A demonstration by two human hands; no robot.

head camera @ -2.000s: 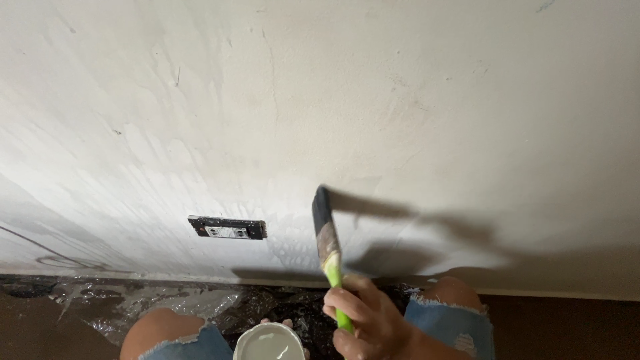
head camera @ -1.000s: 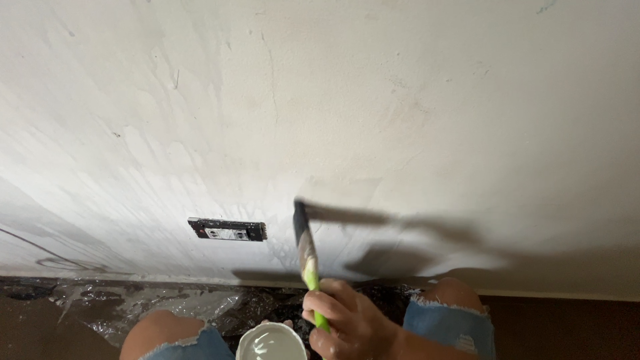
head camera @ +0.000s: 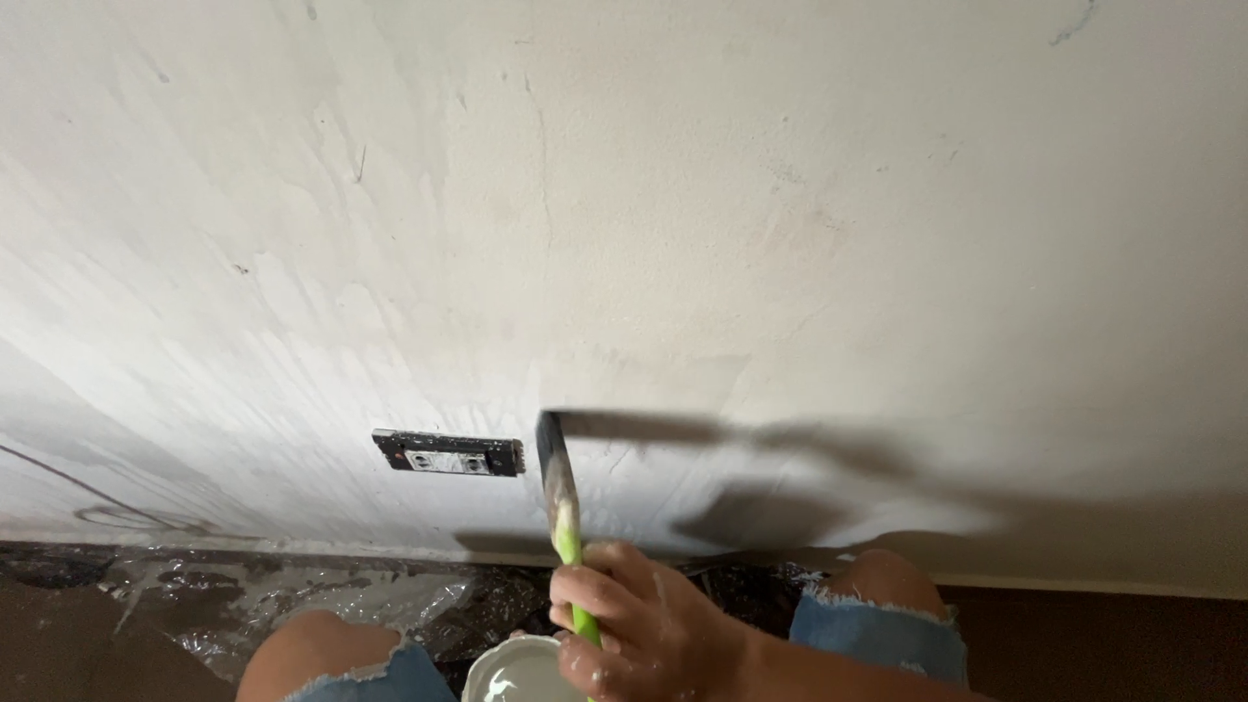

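Note:
My right hand grips the green handle of a paintbrush, its dark bristle tip against the pale wall, just right of a paint-spattered black electrical outlet. Below the brush, at the bottom edge, is a white container of whitish paint. Of my left hand, only bits of fingertips show at the container's far rim; the rest is hidden below and behind it. Wet-looking streaks and runs mark the wall around the outlet.
Crumpled, paint-spotted clear plastic sheeting lies along the wall's foot on the brown floor. My knees in torn jeans stand on both sides of the container. A thin cord runs at the far left. Shadows of arm and brush fall on the wall.
My right hand and the brush have moved left and down along the wall, so that the bristles are now close beside the outlet. The container remains low between my knees.

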